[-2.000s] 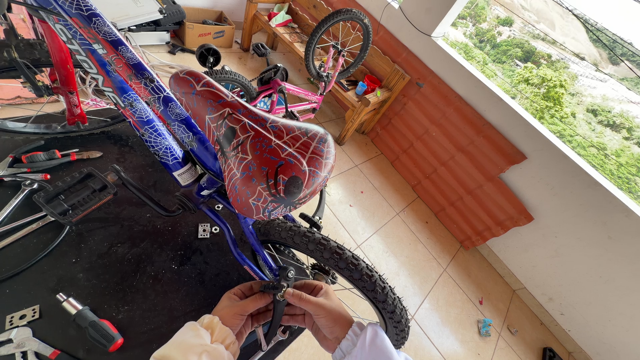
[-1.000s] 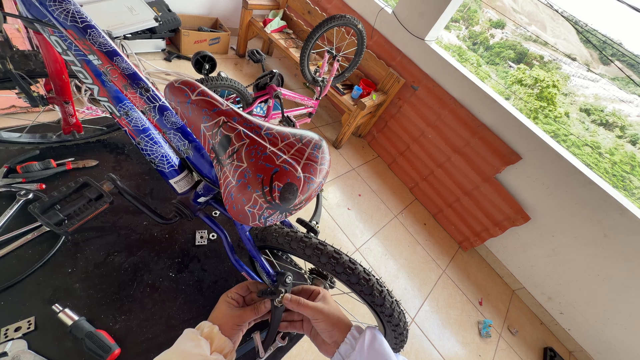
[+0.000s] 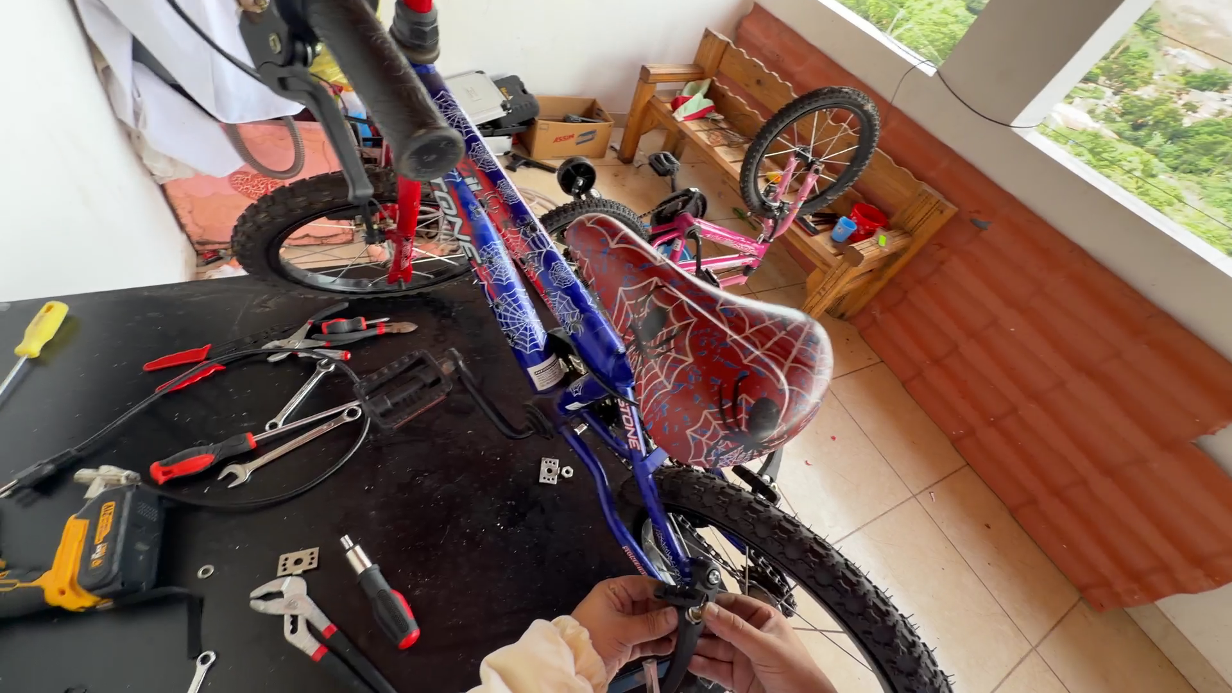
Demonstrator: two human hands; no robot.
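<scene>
A blue child's bicycle with web patterns, its frame [image 3: 520,327] and red web-printed saddle [image 3: 722,356] in the middle, stands at the black table. At the lower middle, my left hand [image 3: 626,621] pinches the black bracket [image 3: 685,597] by the rear axle from the left. My right hand [image 3: 756,645] grips the same part from the right, with thumb and finger at a small metal fastener on it. A black strip hangs from the bracket between my hands. The knobby rear tire [image 3: 818,568] is just beyond my right hand. The fingertips partly hide the fastener.
On the black table [image 3: 462,549] lie slip-joint pliers [image 3: 303,621], a red-black screwdriver [image 3: 385,597], wrenches [image 3: 289,443], a yellow-black power tool [image 3: 96,549], and a pedal [image 3: 404,390] on its crank. Behind are a pink bicycle [image 3: 707,241], a wooden bench [image 3: 731,144] and a cardboard box [image 3: 568,130].
The view has swung upward and left, bringing in the handlebar grip and more tools. Both hands stay at the bracket by the rear axle.
</scene>
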